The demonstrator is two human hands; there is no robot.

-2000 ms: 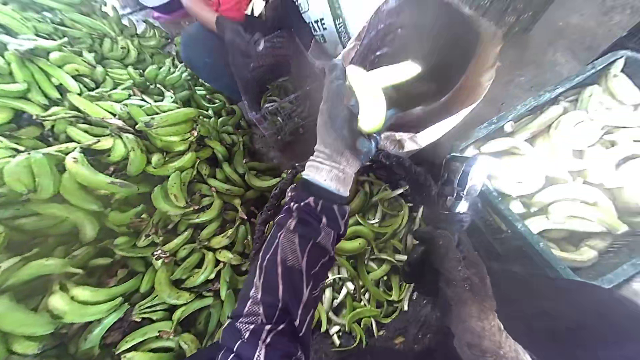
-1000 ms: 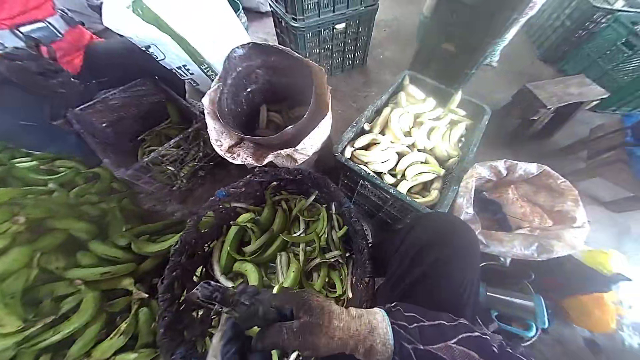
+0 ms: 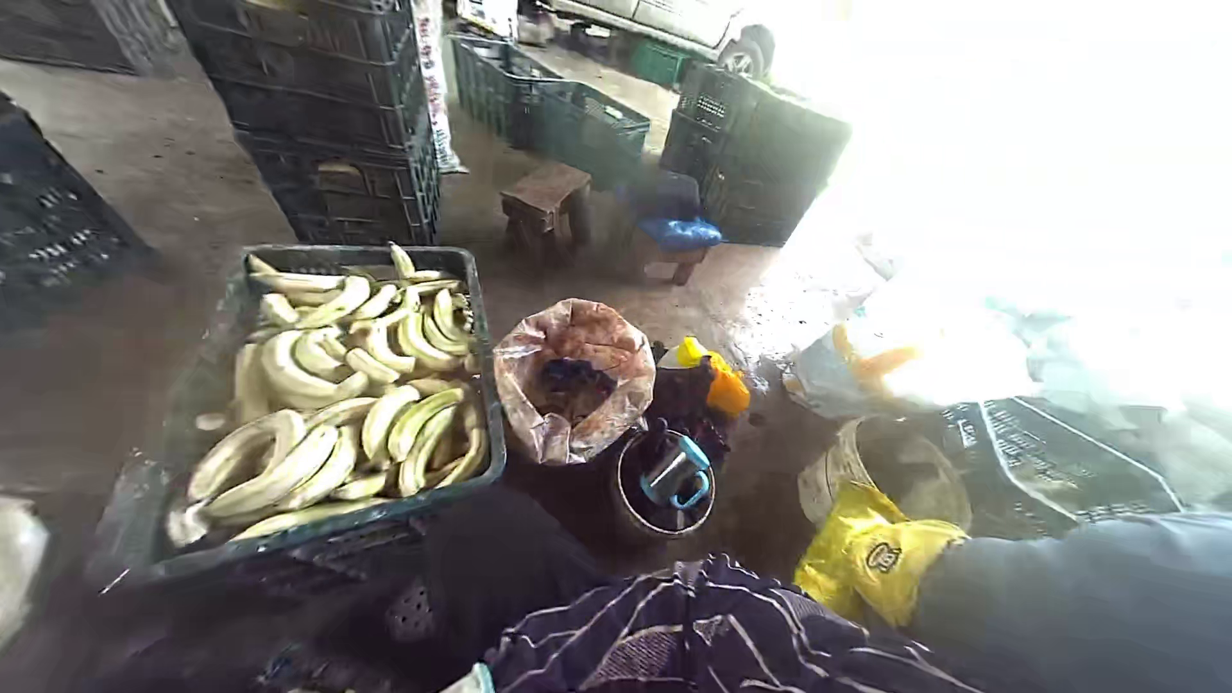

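At the bottom edge, only the pale blue-edged cuff of a glove, apparently on my right hand (image 3: pixel 474 680), shows at the end of a dark striped sleeve (image 3: pixel 664 635). Its fingers are cut off by the frame, so what it holds is hidden. My left hand is out of view. Up and left of the cuff, a dark green plastic crate (image 3: pixel 489 414) holds many peeled green plantains (image 3: pixel 303 371). To its right stands an open sack (image 3: pixel 575 380) with something dark inside. A bucket (image 3: pixel 630 505) beyond the sleeve holds a steel mug with a blue handle (image 3: pixel 674 474).
Stacked black crates (image 3: pixel 337 144) rise behind the plantains. A wooden stool (image 3: pixel 549 192), a blue plastic bag (image 3: pixel 680 233) and more crates (image 3: pixel 760 144) are further back. At right are a pale bucket (image 3: pixel 818 481), a yellow printed item (image 3: pixel 871 544) and grey fabric (image 3: pixel 1088 602).
The view has swung far to the right, leaving the green plantain pile and the basket of peels out of frame. Two seconds ago a gloved hand held a peeled plantain; the gloved fingers no longer show.
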